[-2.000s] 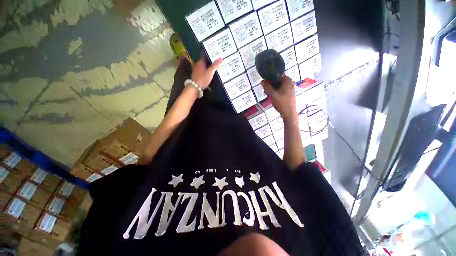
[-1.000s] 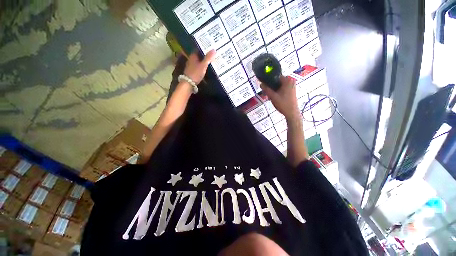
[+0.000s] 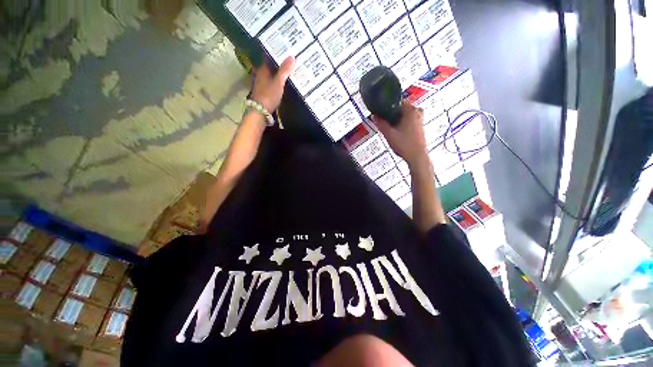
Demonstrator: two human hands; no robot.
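Small product boxes (image 3: pixel 342 37) stand in a tight grid on the bench, white labelled faces up. My right hand (image 3: pixel 405 129) is closed around the handle of a black barcode scanner (image 3: pixel 381 92), its rounded head above the lower rows of the grid. No light shows on the scanner. My left hand (image 3: pixel 271 84), with a beaded bracelet on the wrist, is at the grid's left edge, thumb at a box; its other fingers are partly hidden. Lower boxes with red ends (image 3: pixel 438 74) and white labelled faces adjoin the grid's near side.
A thin cable (image 3: pixel 469 132) loops over the white boxes and runs right across the dark strip. A black keyboard (image 3: pixel 630 154) lies at the far right. A green patch of bench (image 3: pixel 458 191) shows between box groups. Brown cartons (image 3: pixel 71 283) stand at lower left by a blue pallet (image 3: pixel 79 233).
The box grid has shifted up and left in view, showing more red-ended boxes. My left hand is further left along the edge. The scanner's green light, lit one second ago, is not visible.
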